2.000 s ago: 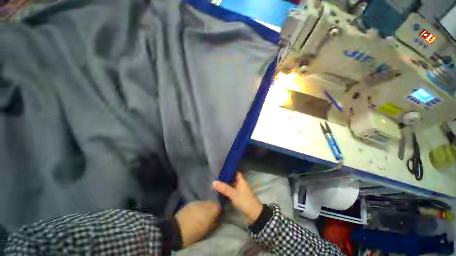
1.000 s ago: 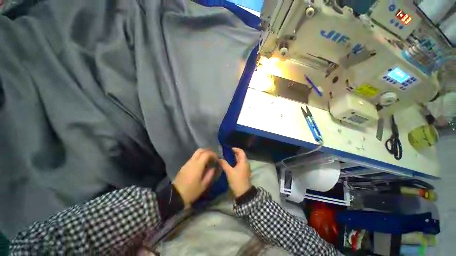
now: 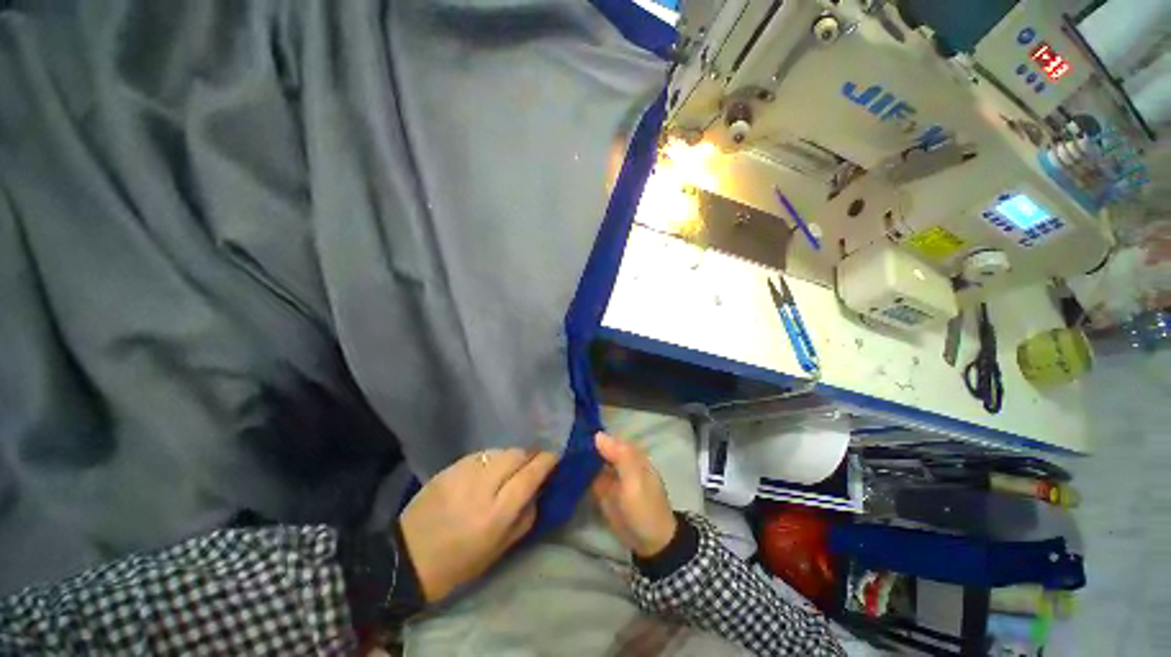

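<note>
The large grey fabric panel (image 3: 450,218) drapes over the left side. A blue strip (image 3: 600,276) runs along its right edge from the lit needle area of the sewing machine (image 3: 886,116) down over the table edge to my hands. My left hand (image 3: 469,520) grips the fabric and blue strip at the bottom, fingers bent. My right hand (image 3: 631,494) pinches the blue strip's edge between thumb and fingers, just right of my left hand. The needle is lost in the lamp's glare.
Blue-handled snips (image 3: 794,327) lie on the white table (image 3: 693,302). Black-handled shears (image 3: 984,372), a grey flat strip (image 3: 953,336) and a yellow-green roll (image 3: 1054,357) are at right. A white roll (image 3: 796,460) sits below the table edge, above an open drawer.
My hands have moved down from the table edge along the blue strip, which is pulled straighter. Over two seconds, the machine has shifted left in view.
</note>
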